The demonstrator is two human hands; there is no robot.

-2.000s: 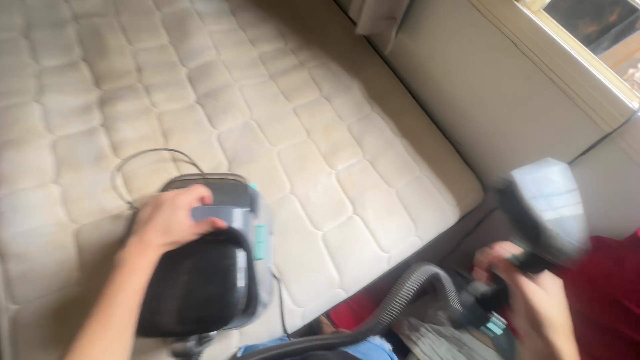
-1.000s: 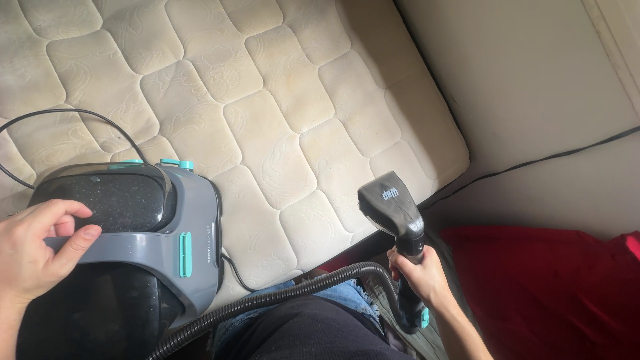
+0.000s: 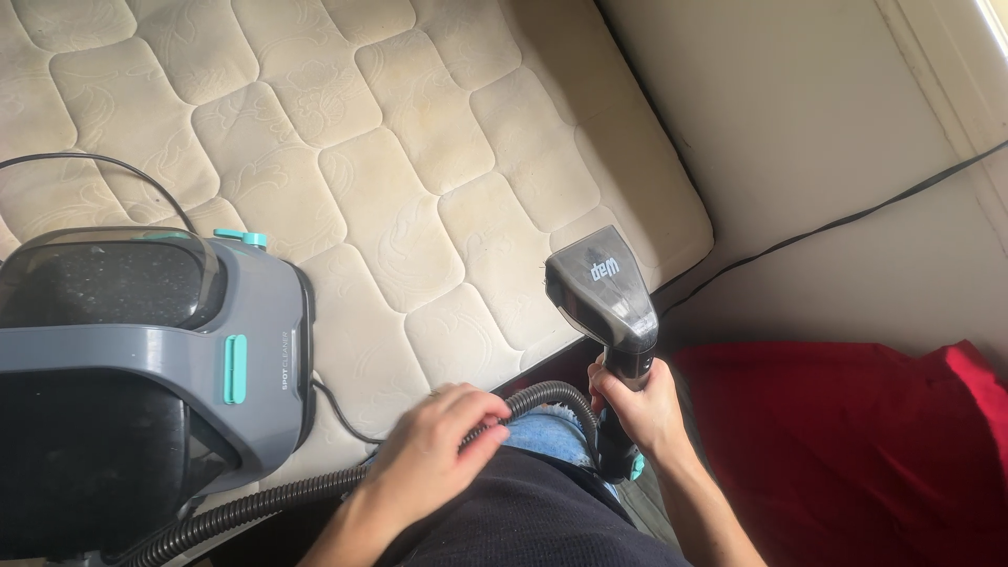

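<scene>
My right hand (image 3: 642, 398) is wrapped around the handle of a black and grey Wap spot cleaner nozzle (image 3: 602, 287), whose wide head points up and left over the mattress edge. My left hand (image 3: 449, 441) is at the ribbed black hose (image 3: 260, 504), thumb and fingers bent about it; whether they grip it firmly I cannot tell. The hose curves across my lap to the base of the handle. At the left, the grey and black spot cleaner body (image 3: 260, 315), with turquoise latches, rests on the quilted cream mattress (image 3: 394, 220).
A red cloth (image 3: 827, 441) lies at the lower right. A black cord (image 3: 850, 213) runs along the pale wall (image 3: 772, 94) beside the mattress. Another thin cable (image 3: 118, 161) loops behind the cleaner body. Blue jeans (image 3: 551, 433) show under the hose.
My left hand has left the top of the cleaner body and moved right to the hose. The nozzle, held in my right hand throughout, was tilted up farther right two seconds ago.
</scene>
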